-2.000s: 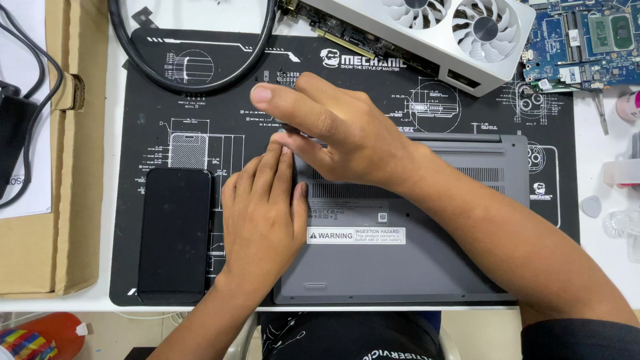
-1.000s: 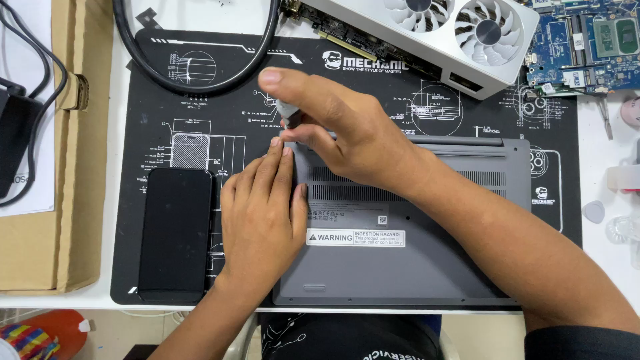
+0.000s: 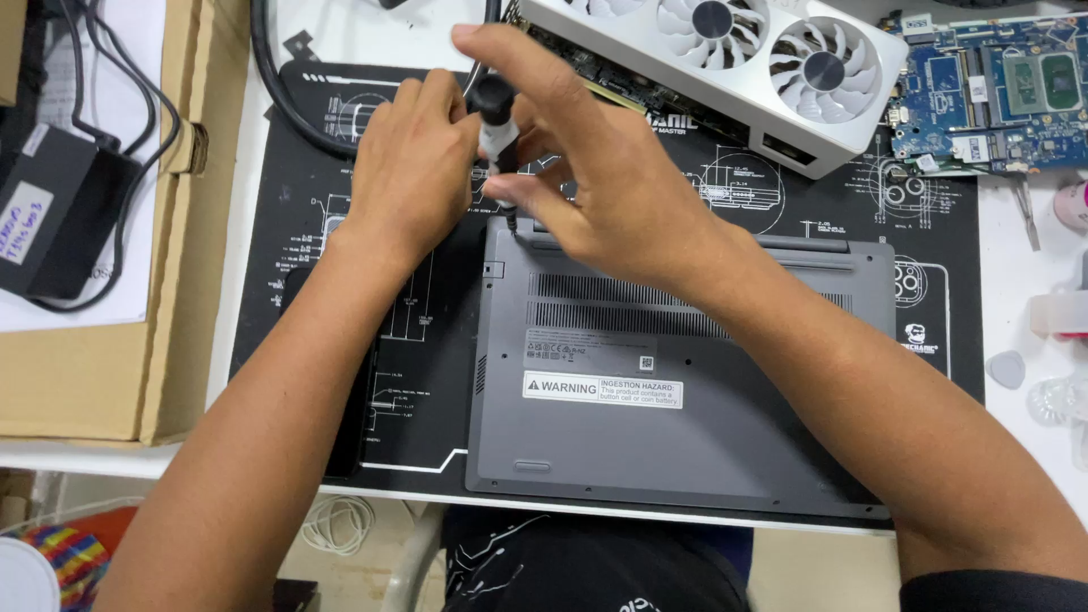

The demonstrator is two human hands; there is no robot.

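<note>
A grey laptop (image 3: 595, 442) lies upside down on a black printed work mat (image 3: 425, 408), its vents and a warning label facing up. My right hand (image 3: 586, 161) holds a screwdriver (image 3: 499, 136) nearly upright by its grip. The screwdriver's tip is at the laptop's top left corner, where a screw is too small to make out. My left hand (image 3: 412, 161) is just left of the screwdriver, above the mat, with its fingers curled; whether it holds anything is hidden. Under my left forearm lies a black smartphone (image 3: 344, 425), mostly covered.
A white graphics card (image 3: 739, 76) with fans lies behind the laptop, beside a blue circuit board (image 3: 994, 102). Tweezers (image 3: 1029, 212) are at the right. A thick black cable (image 3: 276, 93) loops behind my left hand. A cardboard box (image 3: 191, 280) and a black power adapter (image 3: 64, 208) are at the left.
My left hand has moved up from the laptop's left edge to beside the screwdriver. My right hand remains at the same corner with the screwdriver.
</note>
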